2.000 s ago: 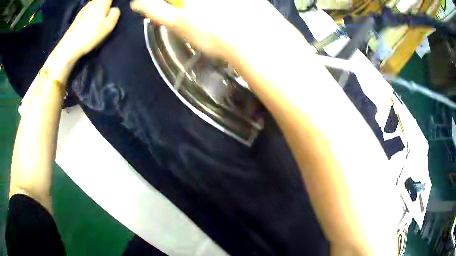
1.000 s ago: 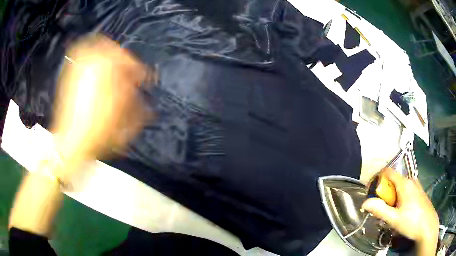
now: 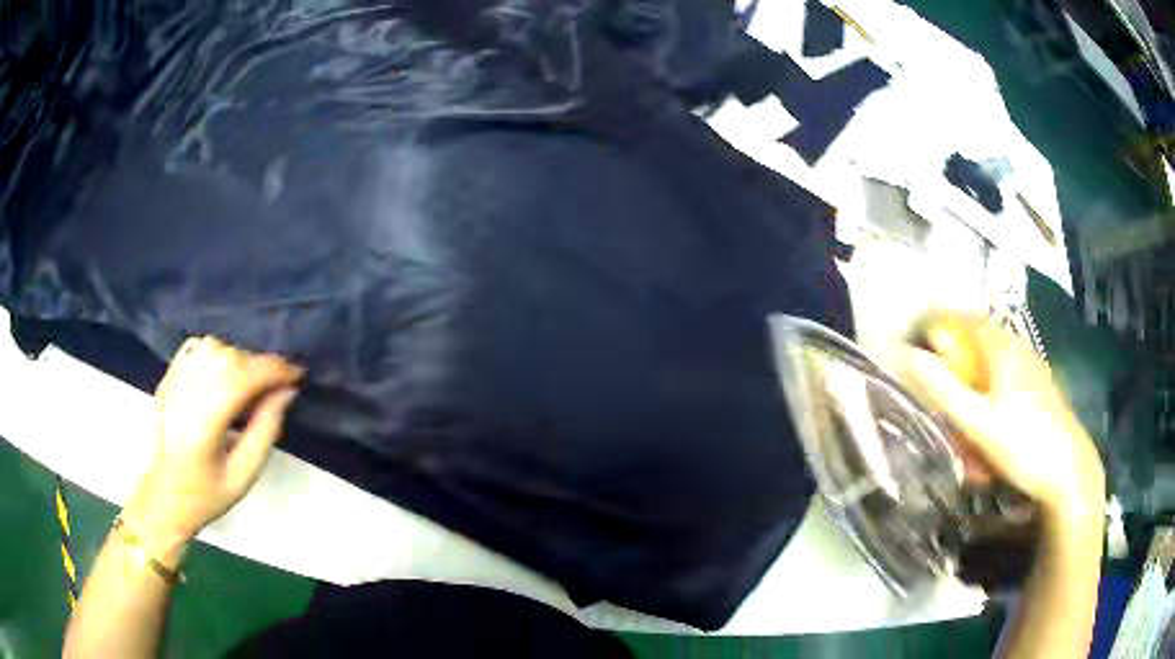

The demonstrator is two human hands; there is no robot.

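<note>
A large dark garment (image 3: 580, 322) lies spread over the table, with shiny wrinkled lining (image 3: 284, 193) at the left and back and matte cloth at the right. My left hand (image 3: 217, 431) is at the garment's near left edge, its thumb and fingertips close together on the cloth. My right hand (image 3: 1018, 412) holds the steam iron (image 3: 870, 451) by its orange-brown handle at the garment's right edge. The iron is slightly blurred, its pointed tip towards the cloth. Whether its soleplate touches the cloth cannot be told.
The white table edge (image 3: 361, 515) curves along the near side. Dark fabric scraps (image 3: 825, 110) and a small grey plate (image 3: 892, 210) lie on white paper at the back right. A metal rest partly shows behind my right hand. Green floor with a yellow-black tape (image 3: 65, 541) is at the left.
My left hand has come down to the garment's near edge. The iron first went from the garment's middle to the right; since then it has shifted a little up and left in view.
</note>
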